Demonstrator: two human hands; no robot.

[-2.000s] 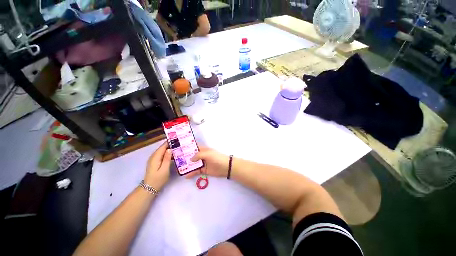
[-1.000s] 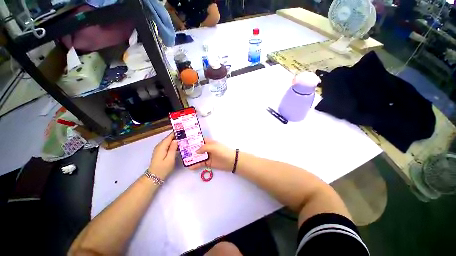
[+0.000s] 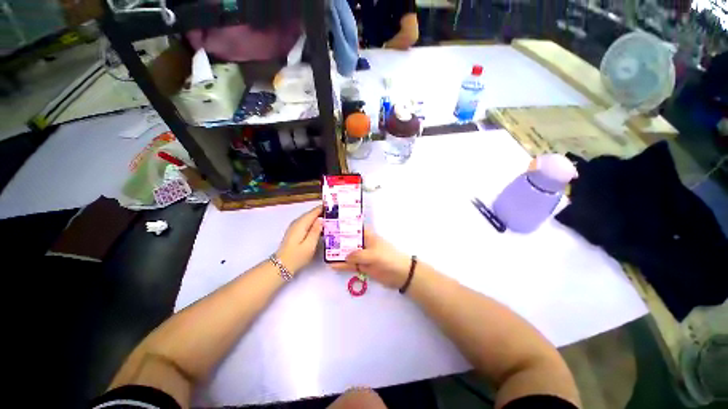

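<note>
A smartphone (image 3: 343,217) with a lit red, pink and white screen is upright in the middle of the view, above the white-covered worktable (image 3: 431,319). My left hand (image 3: 303,237) holds its left edge. My right hand (image 3: 378,260) holds it from the lower right, with the thumb over the lower screen. A small red-pink ring charm (image 3: 357,285) hangs below the phone. The fingers behind the phone are hidden.
A dark shelf (image 3: 267,196) with a tissue box (image 3: 211,96) stands left. Behind the phone are an orange-topped jar (image 3: 358,134) and brown-topped bottle (image 3: 401,136). Right are a lilac bottle (image 3: 527,200), thin dark tool (image 3: 488,216), black fabric (image 3: 654,224) and fan (image 3: 636,76). A person sits beyond.
The view has turned left, so the phone, hands and table things appear farther right. More of the black surface at left shows. Both hands still hold the phone.
</note>
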